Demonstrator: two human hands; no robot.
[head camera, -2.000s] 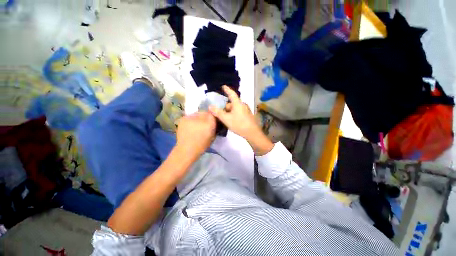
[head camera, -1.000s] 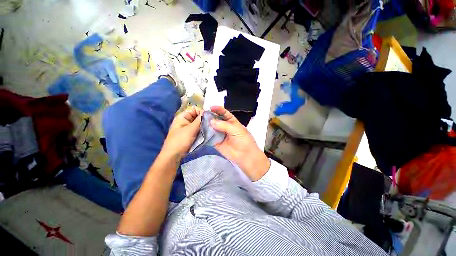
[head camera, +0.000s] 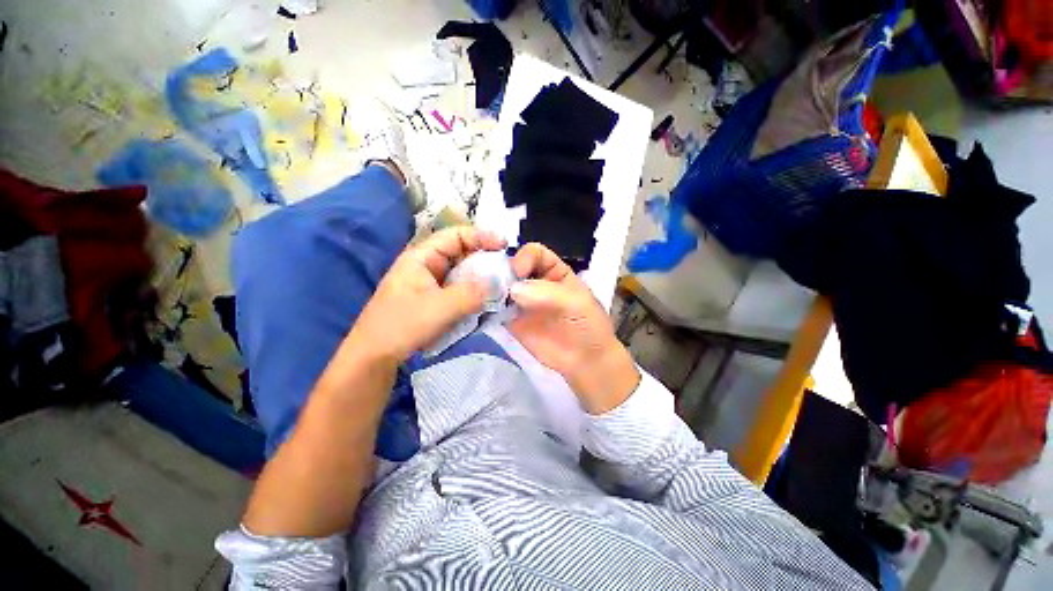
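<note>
A small cuff piece (head camera: 483, 277), pale grey side out and rounded in shape, is between my two hands above my lap. My left hand (head camera: 422, 294) grips it from the left with bent fingers. My right hand (head camera: 560, 312) holds its right side with thumb and fingers. The fingers hide part of the piece. Just beyond my hands, a pile of overlapping black cuffs (head camera: 554, 173) lies in a column on the white board (head camera: 626, 162).
Fabric scraps and a blue cloth (head camera: 185, 202) lie on the floor at left. A blue crate (head camera: 751, 185) stands at upper right. A yellow-edged table (head camera: 785, 398) at right bears black garments (head camera: 924, 277) and a red bag (head camera: 981, 427). Dark red garments (head camera: 104, 248) lie at far left.
Two seconds ago my hands were over the pile's near end; they have come back over my lap. Since one second ago the grey piece has gone from pointed to rounded. The view has shifted.
</note>
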